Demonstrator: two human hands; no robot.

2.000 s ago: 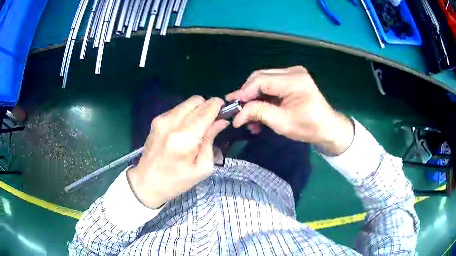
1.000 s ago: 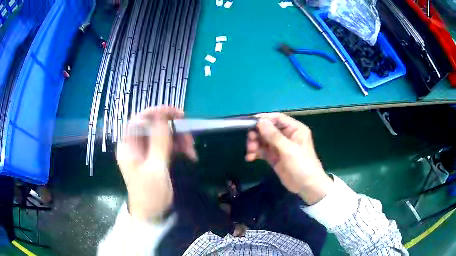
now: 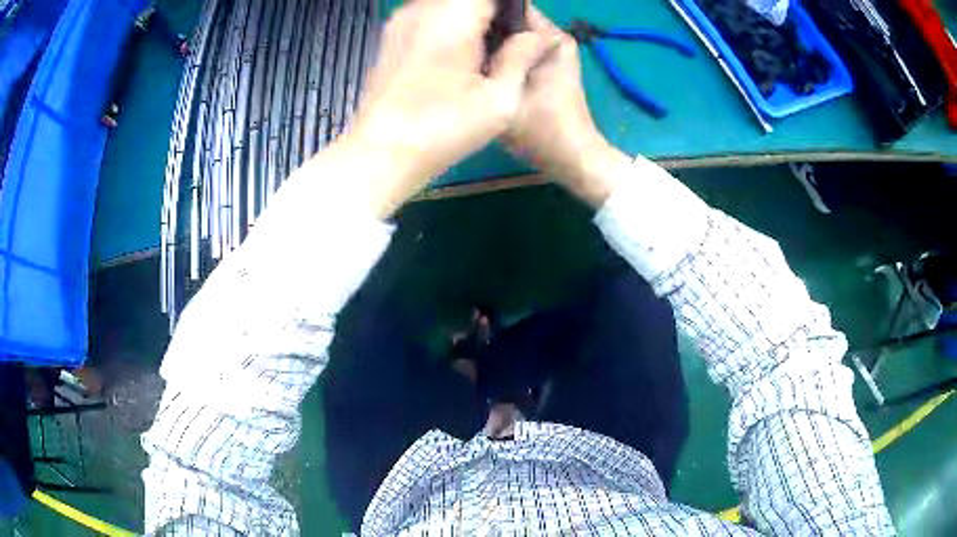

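Observation:
My left hand and my right hand are raised together over the bench at the top middle, touching. Both are closed around a dark, slim piece, seemingly a tube, that runs up out of the picture. The hands are slightly blurred and hide most of it. To their left, several long grey tubes with dark bands lie side by side on the bench. Their near ends overhang the front edge, and my left sleeve covers some of them.
Pliers with blue handles lie right of my hands. Farther right are a blue tray of small black parts, a black tray and a red tray. A large blue bin stands at the left.
Both hands have moved up and away over the bench and come together. The tube that was stretched sideways between them now points away. The white scraps are no longer visible.

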